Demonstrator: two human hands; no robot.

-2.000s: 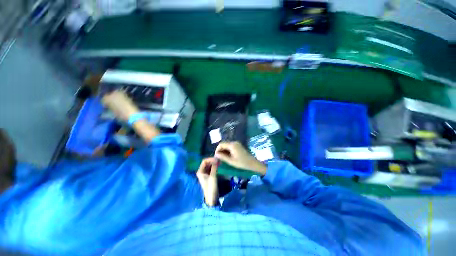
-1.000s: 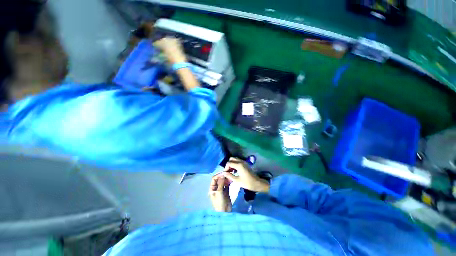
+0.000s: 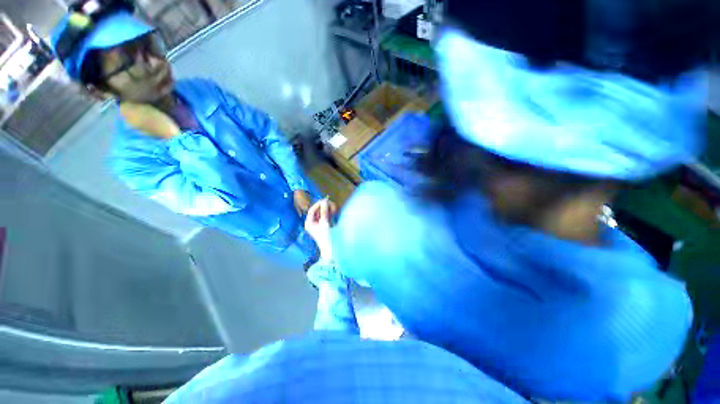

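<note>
My left hand [image 3: 320, 222] is stretched forward at the centre, fingertips pinched together. A tiny pale part [image 3: 326, 200] seems to show at the fingertips, too small and blurred to identify. The hand is beside the hand [image 3: 302, 202] of a person in a blue smock, who stands ahead on the left; whether they touch cannot be told. My right hand is not in view.
A second person in a blue cap and smock [image 3: 505, 292] fills the right side, very near, covering most of the bench. Behind are a blue bin [image 3: 392, 150], open cardboard cartons [image 3: 383, 102] and a grey floor [image 3: 253, 288]. A grey surface [image 3: 95, 260] is at left.
The view has swung left, away from the bench, and the standing person has come into view. My left hand has moved forward, away from my right hand, which has left view.
</note>
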